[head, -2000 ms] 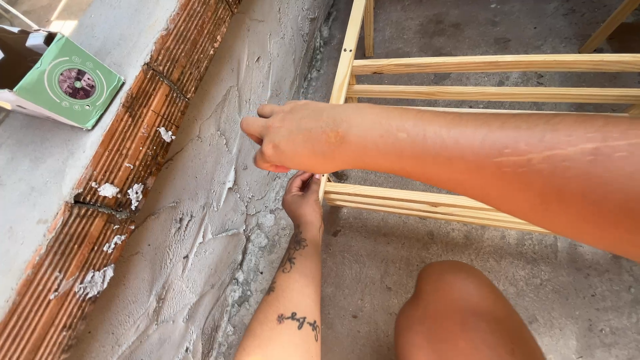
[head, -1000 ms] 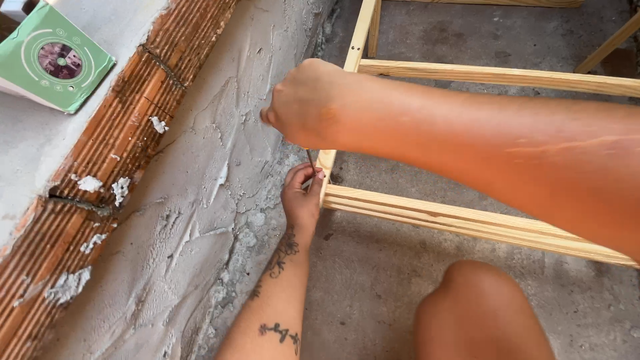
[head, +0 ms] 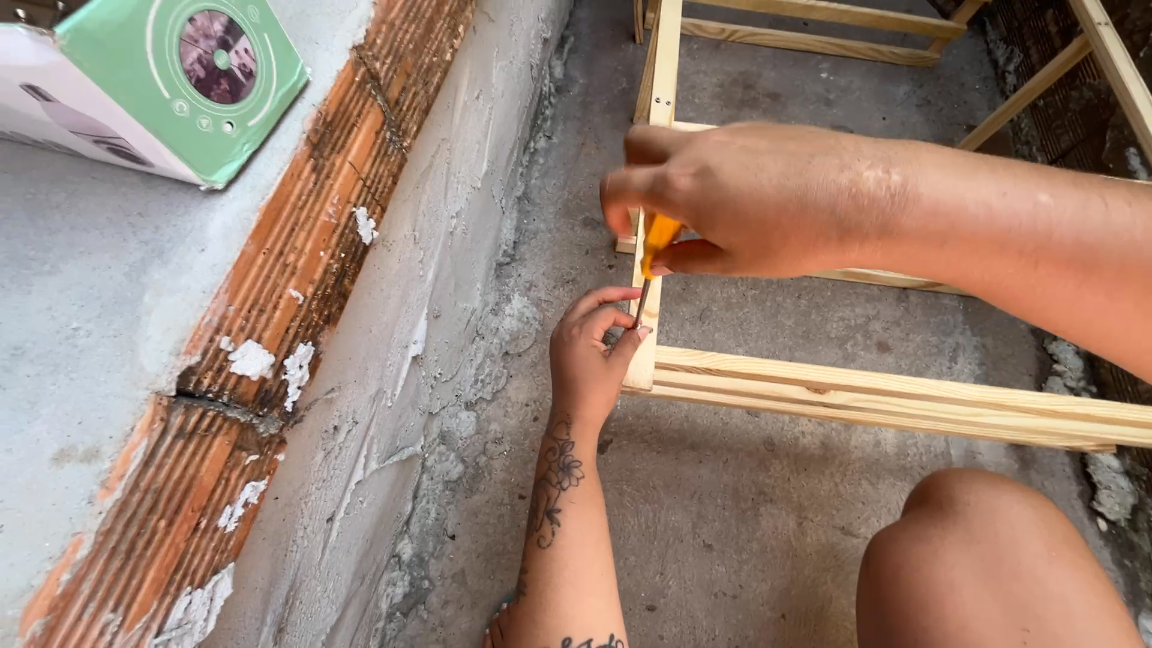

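Observation:
My right hand (head: 720, 198) holds the orange handle of a screwdriver (head: 661, 236) above the corner of a pale wooden frame (head: 664, 54). The shaft points down at the end of the frame's upright piece. My left hand (head: 589, 346) is at that same end, its thumb and fingertips around the screwdriver's tip and touching the wood; whether a screw lies between them is hidden. Two screw heads (head: 663, 102) show farther up the upright. Long wooden rails (head: 864, 391) run right from the corner.
A green and white cardboard box (head: 193, 99) rests on a concrete ledge (head: 81, 270) at left, edged by ribbed red brick (head: 261, 261). Rough plaster (head: 378, 297) slopes to the concrete floor (head: 720, 540). My bare knee (head: 981, 567) is lower right. Other wooden pieces (head: 810, 40) stand behind.
My right hand has turned, and the screwdriver's orange handle now shows beneath it. My left hand stays at the frame's corner. The view has shifted.

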